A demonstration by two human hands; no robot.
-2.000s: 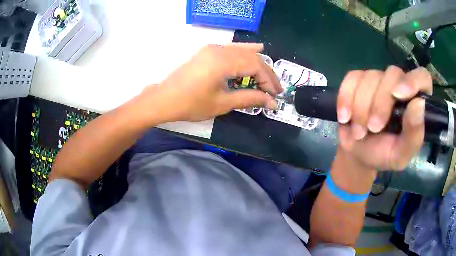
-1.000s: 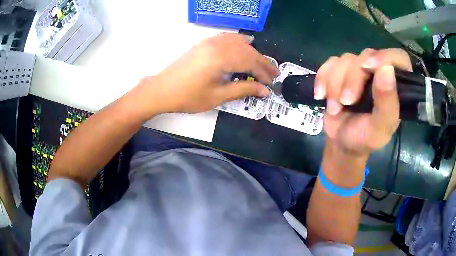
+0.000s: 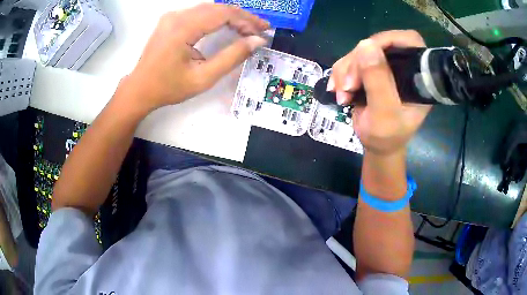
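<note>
My right hand (image 3: 381,95) grips the black electric screwdriver (image 3: 407,72); its nose points left, at the joint of two white housings. The left housing (image 3: 248,86) lies open with a green circuit board (image 3: 289,93) inside, bearing a yellow block. The right housing (image 3: 332,131) lies beside it, partly covered by my right hand and the tool. The bit's tip is hidden or too small to see. My left hand (image 3: 190,57) is raised left of the housings, thumb and fingertips close together; I cannot tell whether a screw is between them.
The blue screw bin (image 3: 303,20) is at the top, beyond the housings. A white sheet (image 3: 190,129) lies at left on the dark green mat (image 3: 277,152). Stacked housings (image 3: 86,37) stand at upper left. Loose circuit boards (image 3: 43,167) lie at lower left. The screwdriver cable (image 3: 465,155) hangs at right.
My left hand has moved up and left off the left housing, uncovering its board. My right hand and the screwdriver have moved slightly left and up.
</note>
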